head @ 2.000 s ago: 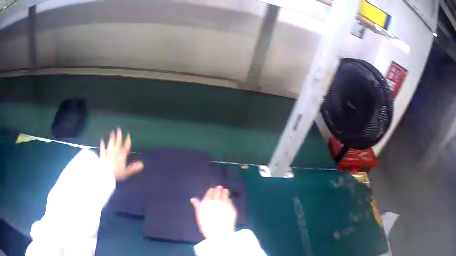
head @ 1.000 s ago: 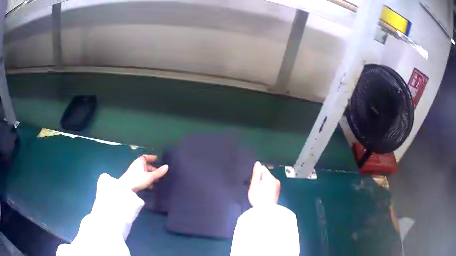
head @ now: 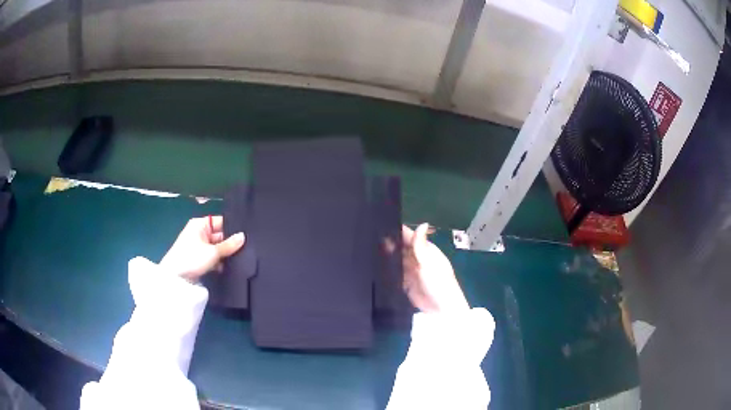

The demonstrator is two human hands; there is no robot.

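Note:
A dark purple-grey box blank (head: 311, 240) lies flat and cross-shaped in front of me on the green bench, its long main panel pointing away from me. My left hand (head: 204, 248) is at its left side flap, thumb and fingers closed on the flap's outer edge. My right hand (head: 425, 268) is at the right side flap, thumb near the edge, with some fingers hidden by or behind the flap. Whether the blank is slightly lifted I cannot tell. A small black folded tray (head: 86, 146) sits on the far left of the bench.
The green bench (head: 88, 240) has a torn seam across it. A white metal post (head: 525, 152) stands on the bench to the right. Beyond it are a black fan (head: 609, 144) and a red stool (head: 597, 228). A pale panel (head: 264, 48) runs behind the bench.
Both hands have come from spread over the blank to its two side flaps. The blank, turned and blurred before, now lies straight with its long panel away from me. The view has shifted.

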